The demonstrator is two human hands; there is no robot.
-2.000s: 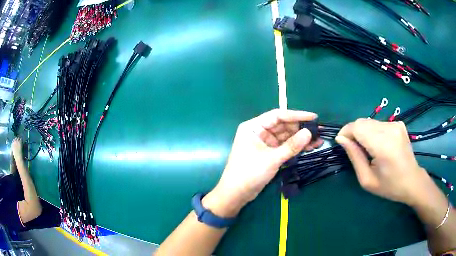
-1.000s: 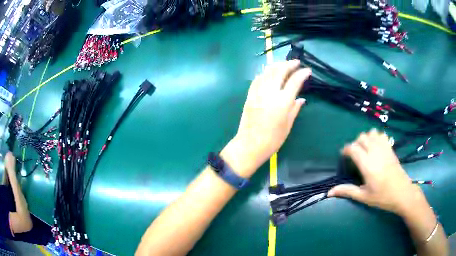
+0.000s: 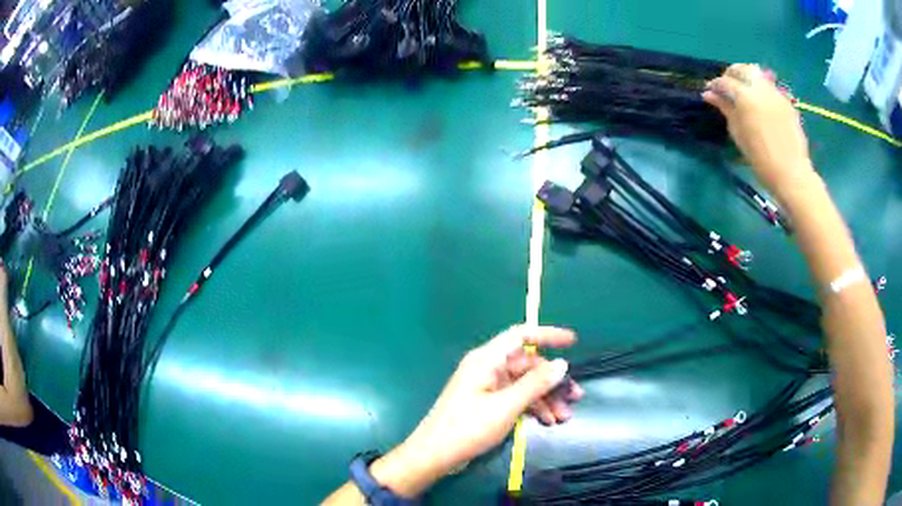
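Note:
My left hand (image 3: 509, 380) is low in the middle, thumb and fingers closed on the end of a thin black wire harness (image 3: 643, 364) that runs right. Its connector is mostly hidden by the fingers. My right hand (image 3: 757, 109) is at the upper right, its fingertips on the right part of a straight bundle of black wires (image 3: 633, 89); whether it grips a wire is not clear. Several harnesses with black connector housings (image 3: 593, 190) lie between the hands. More harnesses with ring terminals (image 3: 682, 457) lie at the lower right.
A large harness pile (image 3: 134, 287) lies at left, with a single harness (image 3: 237, 237) beside it. A clear plastic bag (image 3: 259, 38) covers red-tipped wires. A dark harness pile (image 3: 396, 35) lies at the far side. Another person's arm (image 3: 12, 366) shows at the left edge.
My left hand has come down from the upper housings and now holds a harness end. My right hand has moved from the lower harnesses up to the straight wire bundle.

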